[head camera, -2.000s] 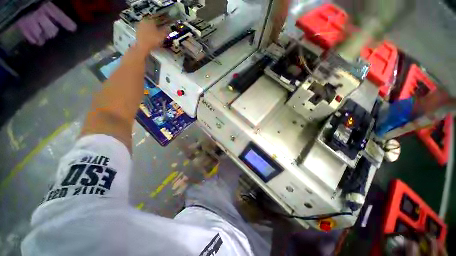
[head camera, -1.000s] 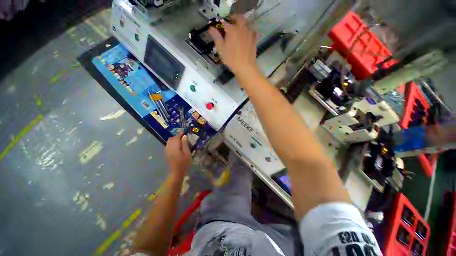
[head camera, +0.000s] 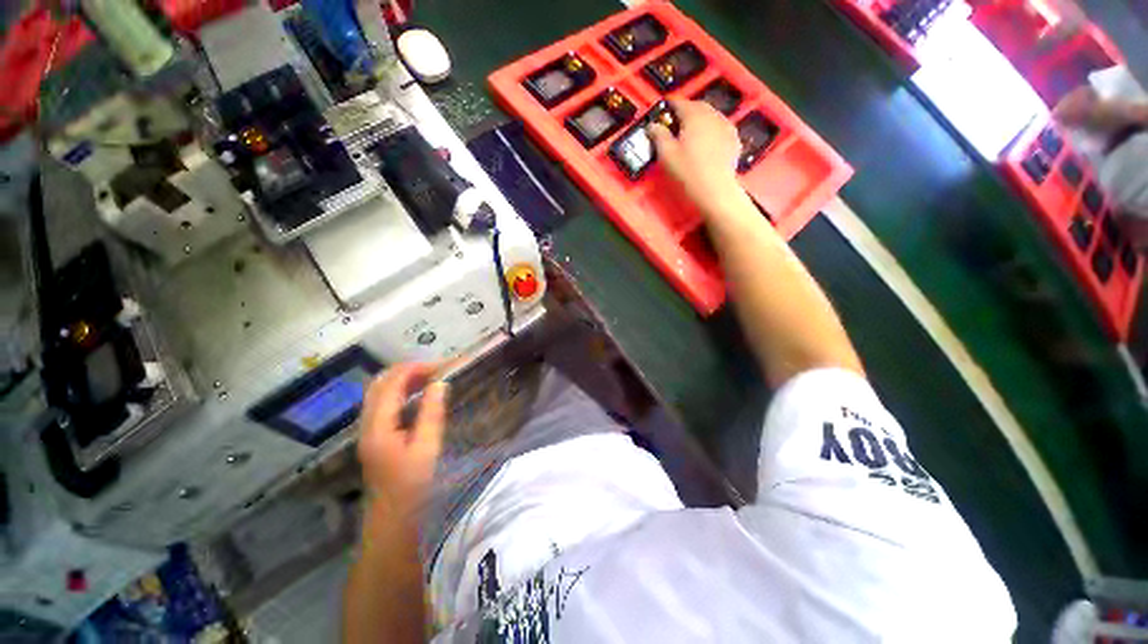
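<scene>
A bright red-orange tray (head camera: 787, 201) with rectangular pockets lies on the dark green conveyor. Several black phone units (head camera: 560, 79) sit in its pockets. My right hand (head camera: 700, 141) is over the tray, thumb and fingers closed on the upper end of one phone unit (head camera: 635, 151) with a bright face, at its pocket. Whether the unit is lifted cannot be told. The near-end pockets show bare red. My left hand (head camera: 403, 432) is bare and empty, fingers apart, by the front edge of the white machine (head camera: 365, 325).
The machine carries two black fixtures (head camera: 283, 157), a blue-lit screen (head camera: 315, 403) and a red emergency stop (head camera: 523, 282). A dark flat pad (head camera: 519, 174) and a white round cap (head camera: 424, 55) lie beside it. Another red tray (head camera: 1093, 239) and a person's hand (head camera: 1090, 111) are at far right.
The view has swung right, from the left machine to the conveyor. My right hand has gone from that machine's fixture to the tray's phone unit. My left hand is now beside the twin-station machine.
</scene>
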